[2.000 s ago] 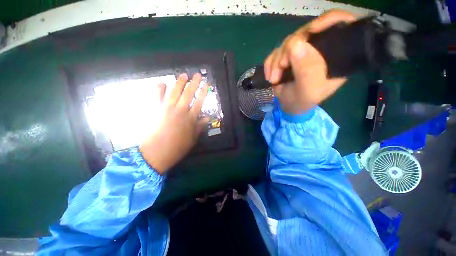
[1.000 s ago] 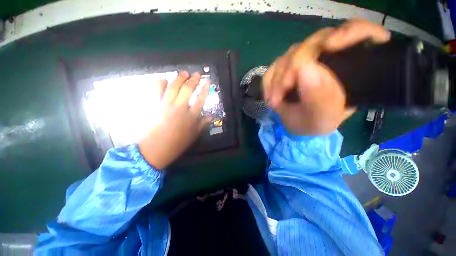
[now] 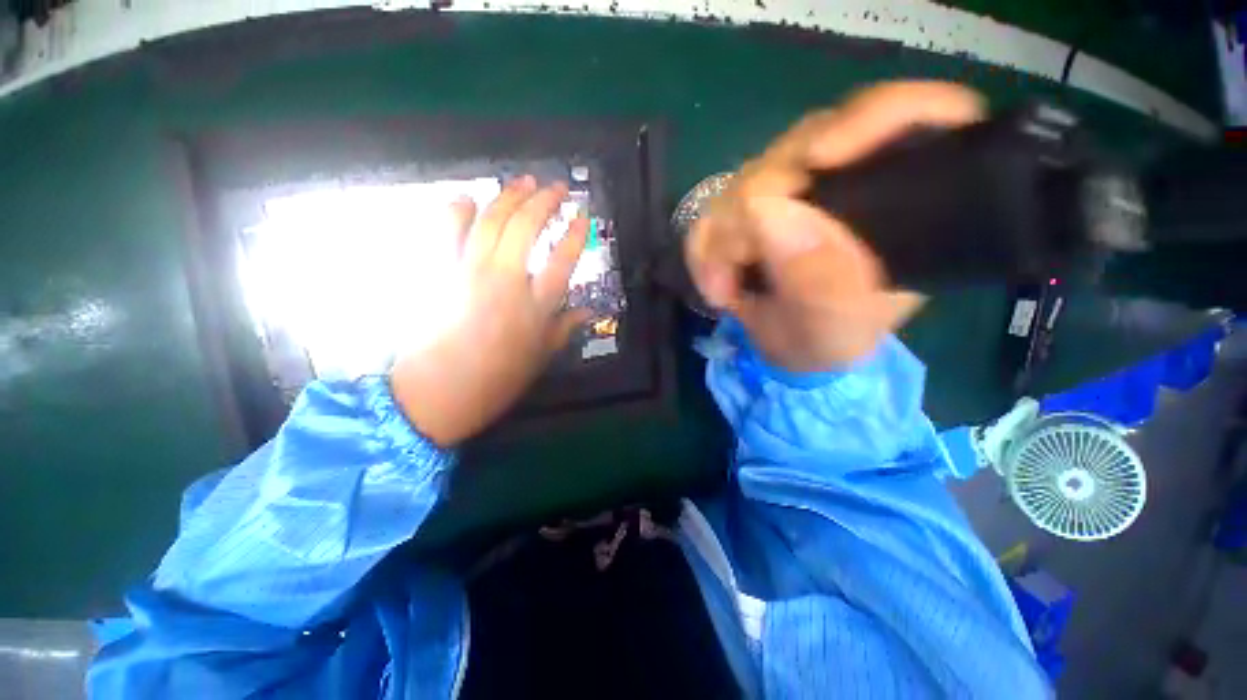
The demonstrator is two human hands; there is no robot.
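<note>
A flat device [image 3: 356, 274] glares white inside a black tray [image 3: 650, 369] on the green bench mat. Small electronics show along its right end. My left hand [image 3: 499, 308] lies palm down on the device's right part, fingers slightly spread, holding nothing. My right hand [image 3: 821, 233] is blurred and grips a thick black electric screwdriver [image 3: 944, 198], held level over the mat. Its front end points left towards the tray's right edge; the tip is too dark and blurred to make out. The round silver screw dish [image 3: 695, 203] is mostly hidden behind my right hand.
A slim black stick with a white label and red light [image 3: 1035, 326] lies at the right. A pale round fan [image 3: 1078, 479] stands below it, near blue bins [image 3: 1135, 383]. A worn white strip [image 3: 574, 19] borders the mat at the far side.
My right hand and the screwdriver moved right over the dish, then back left, nearer the tray's right edge. My left hand stays on the device. The view has shifted slightly.
</note>
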